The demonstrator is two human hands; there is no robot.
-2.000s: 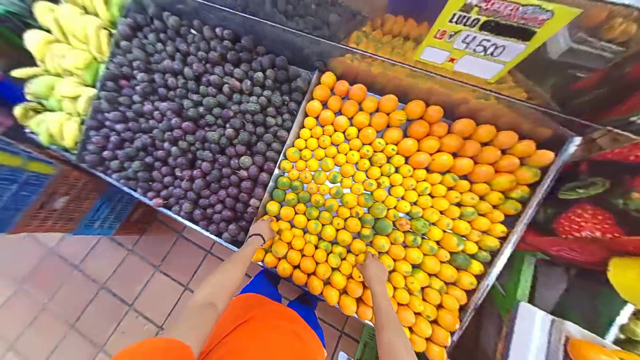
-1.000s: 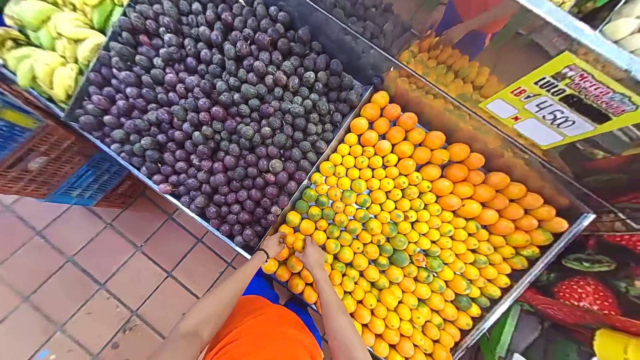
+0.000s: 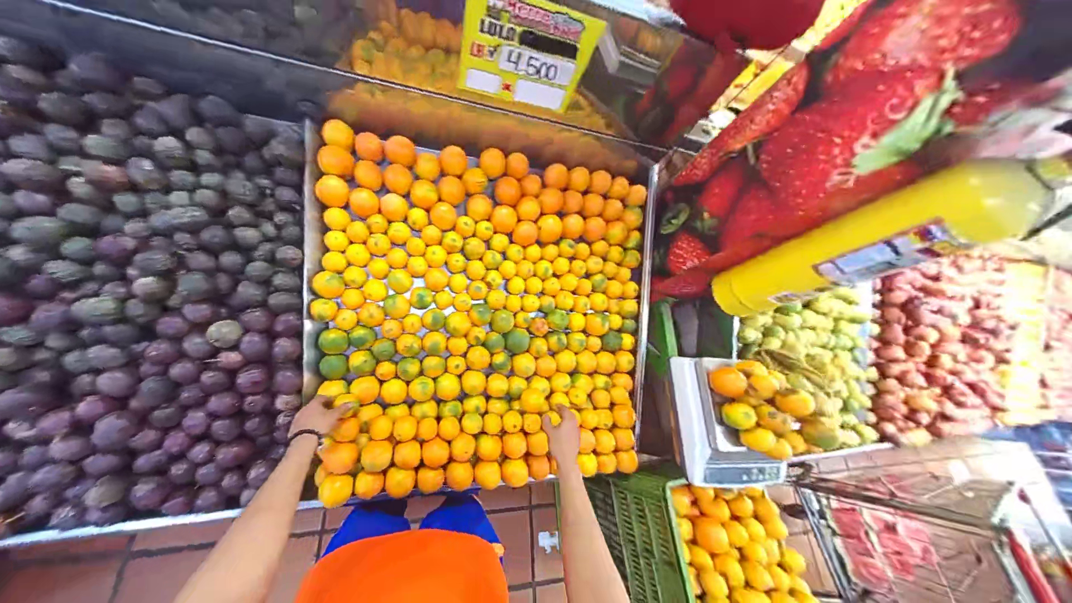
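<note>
A metal display bin (image 3: 311,251) holds rows of orange, yellow and green-tinged round fruit (image 3: 477,358). My left hand (image 3: 322,418), with a dark bracelet at the wrist, touches fruit at the bin's left edge near the front; whether it grips one cannot be told. My right hand (image 3: 563,429) rests its fingers on fruit in the front rows, right of the middle. White lining shows between some fruit near the centre. Above the bin's back wall stands a yellow price sign (image 3: 533,52).
Dark purple fruit (image 3: 117,377) fills the bin at left. A scale (image 3: 729,469) holding orange fruit stands at right, below a yellow cylindrical container (image 3: 879,239). A green crate (image 3: 632,528) of orange fruit sits on the tiled floor (image 3: 511,536).
My hands were close together at the front left corner one second ago; now they are wide apart, the right one farther right along the front rows. The view has turned.
</note>
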